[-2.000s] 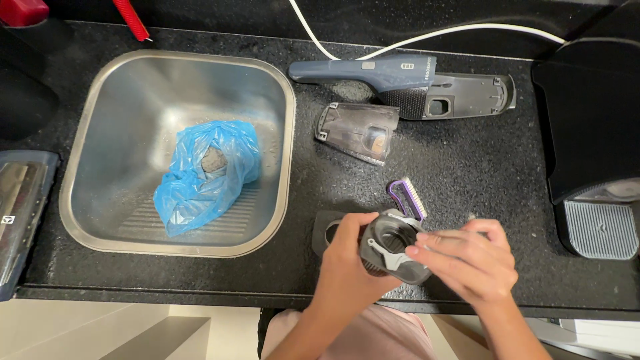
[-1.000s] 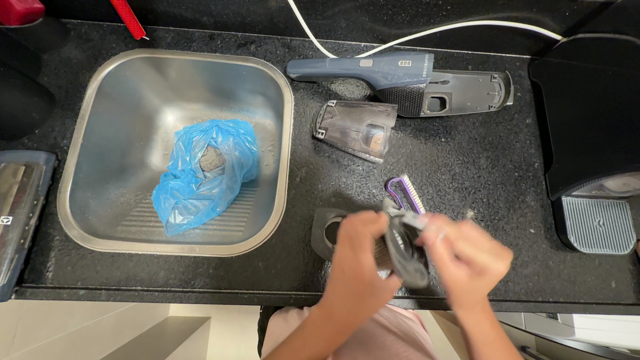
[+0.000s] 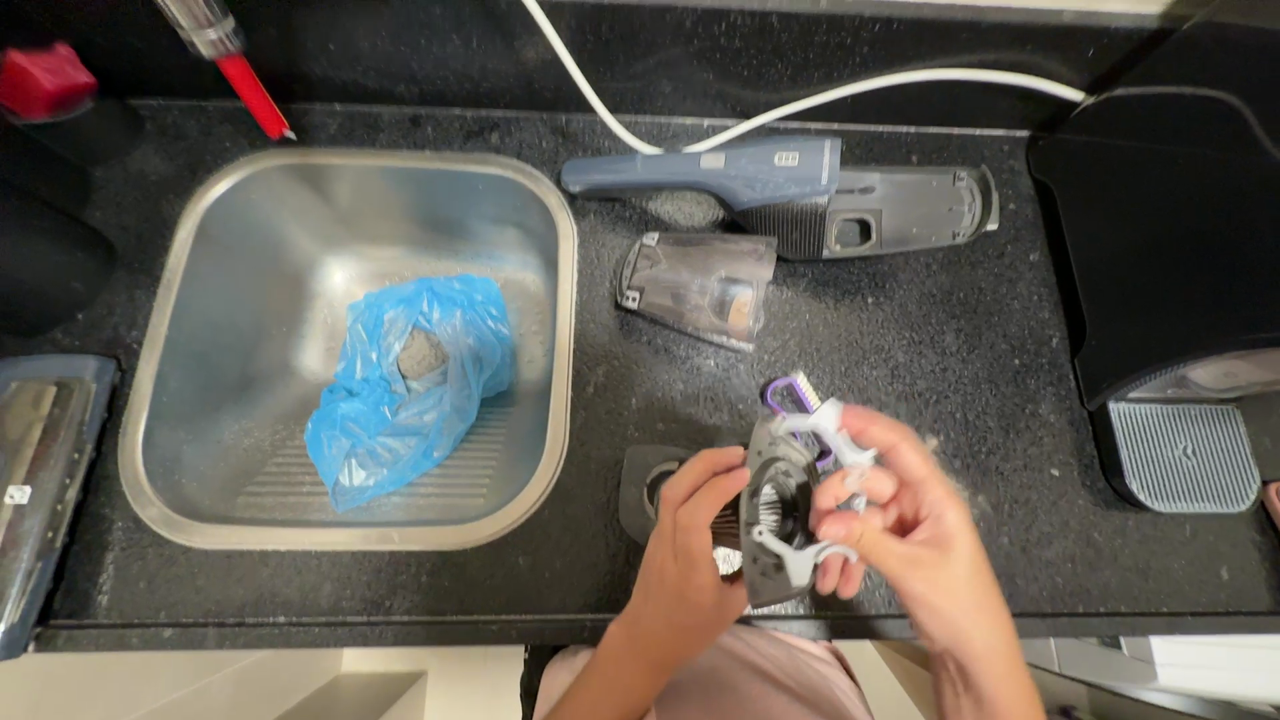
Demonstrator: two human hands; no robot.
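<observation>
My left hand (image 3: pixel 690 540) grips a grey plastic vacuum filter holder (image 3: pixel 775 510), tilted up on edge near the counter's front. The fingers of my right hand (image 3: pixel 895 510) hold a light grey plastic bracket (image 3: pixel 800 560) against the holder's open face. A grey part with a round opening (image 3: pixel 640 495) lies behind my left hand, partly hidden. Just beyond the holder is a purple and white brush (image 3: pixel 785 392), partly covered by the bracket. Farther back lie the transparent dust bowl (image 3: pixel 695 288) and the blue-grey body of a handheld vacuum (image 3: pixel 740 172).
At left, a steel sink (image 3: pixel 570 400) holds a blue plastic bag (image 3: pixel 420 400) with grey dust in it. A white cable (image 3: pixel 850 92) runs along the back wall. A black machine with a ribbed tray (image 3: pixel 1185 455) stands at right, a dark-framed appliance (image 3: pixel 40 480) at far left.
The holder has turned from facing up to standing on edge in my left hand. My right hand has drawn the light grey bracket partly away from its face.
</observation>
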